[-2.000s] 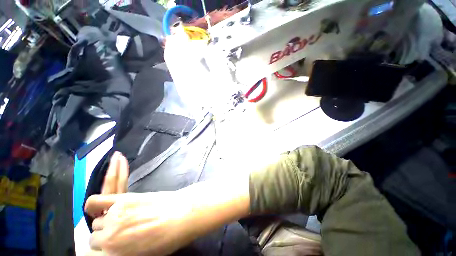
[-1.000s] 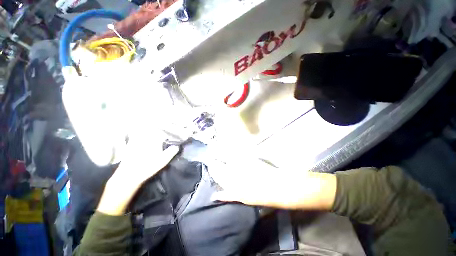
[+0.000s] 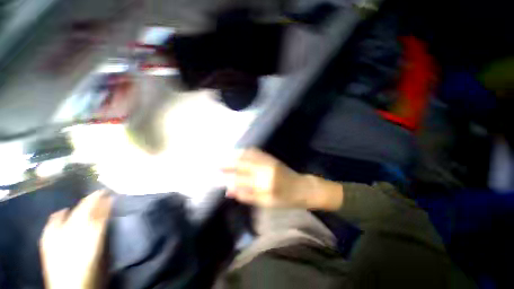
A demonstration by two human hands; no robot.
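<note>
The head view is strongly blurred. My left hand (image 3: 76, 240) lies at the lower left on the dark grey garment piece (image 3: 149, 231), fingers towards the machine; whether it grips the cloth cannot be told. My right hand (image 3: 262, 180) is near the middle, at the table's front edge, with fingers pointing left and bent; what it touches is lost in blur and glare. The garment piece runs from the table's front down towards the lap. The needle area at the left is smeared by glare.
The pale sewing machine arm (image 3: 34, 84) crosses the upper left. A black phone (image 3: 231, 51) on a round black base (image 3: 239, 97) stands behind the right hand. The grey table edge (image 3: 293, 90) runs diagonally. Orange-red material (image 3: 417, 82) lies at upper right.
The view has swung right, so the machine and phone sit farther left. My right hand has moved away from the needle area to the table edge. My left hand is now on cloth at lower left.
</note>
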